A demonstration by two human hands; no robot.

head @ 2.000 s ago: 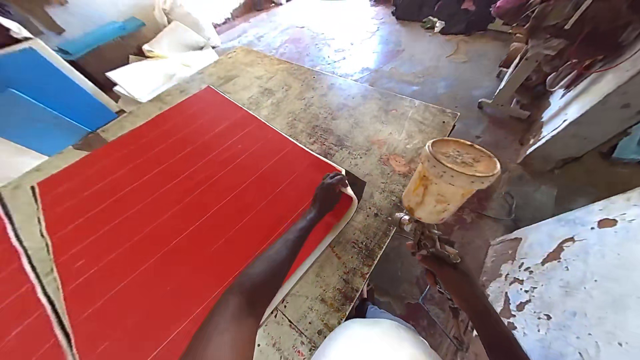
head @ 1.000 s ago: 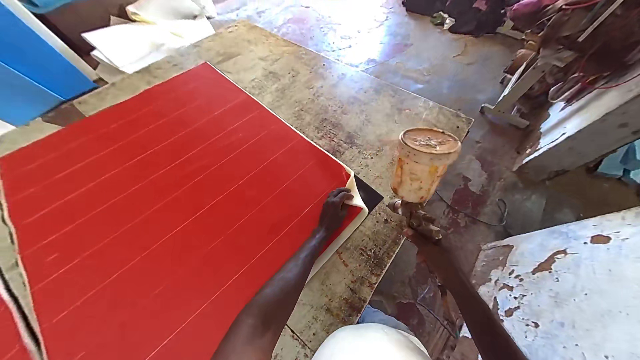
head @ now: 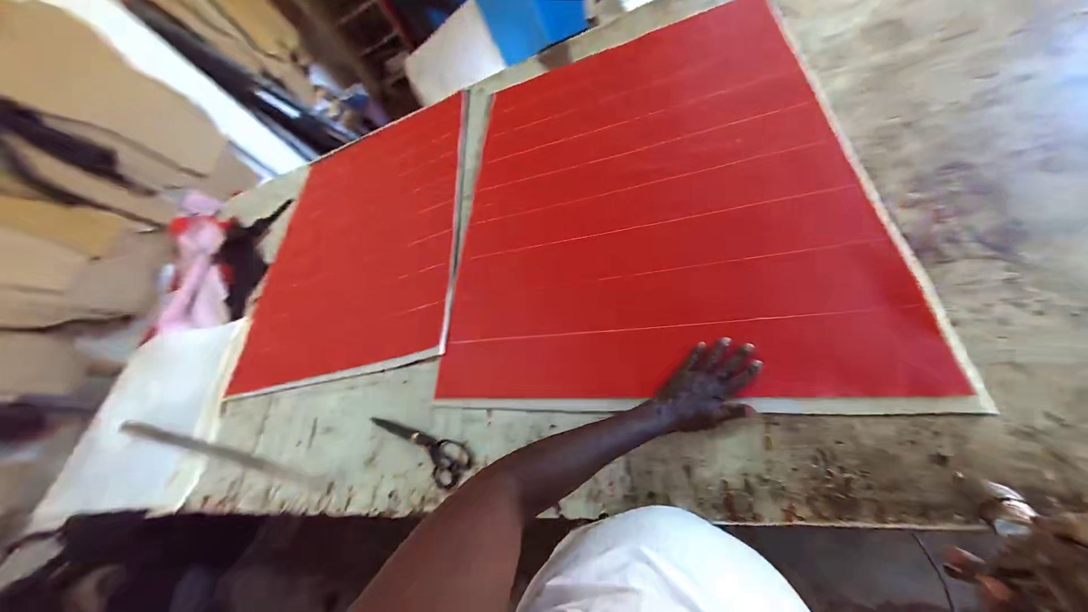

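My left hand [head: 707,387] rests palm down, fingers spread, on the near edge of a large red sheet [head: 663,229] with pale parallel lines and a pale border. At the bottom right edge, only part of my right hand [head: 973,574] shows, blurred, around a stained spray gun [head: 1010,510]; its cup cannot be made out. A second red sheet [head: 365,255] lies to the left, with a narrow gap between the two. Black-handled scissors [head: 438,450] lie closed on the worktable [head: 331,433], left of my left forearm.
A long thin strip [head: 212,450] crosses a white sheet [head: 136,433] and the table at the left. Pink and red cloth [head: 200,263] is beyond the table's left end. Blue panels [head: 535,25] stand past the far edge. Cardboard-coloured sheets [head: 102,187] are at upper left.
My left hand has left the red sheet's corner, which was lifted and now lies down, and rests flat on the near edge. The view has swung left, leaving the spray gun at the frame's edge.
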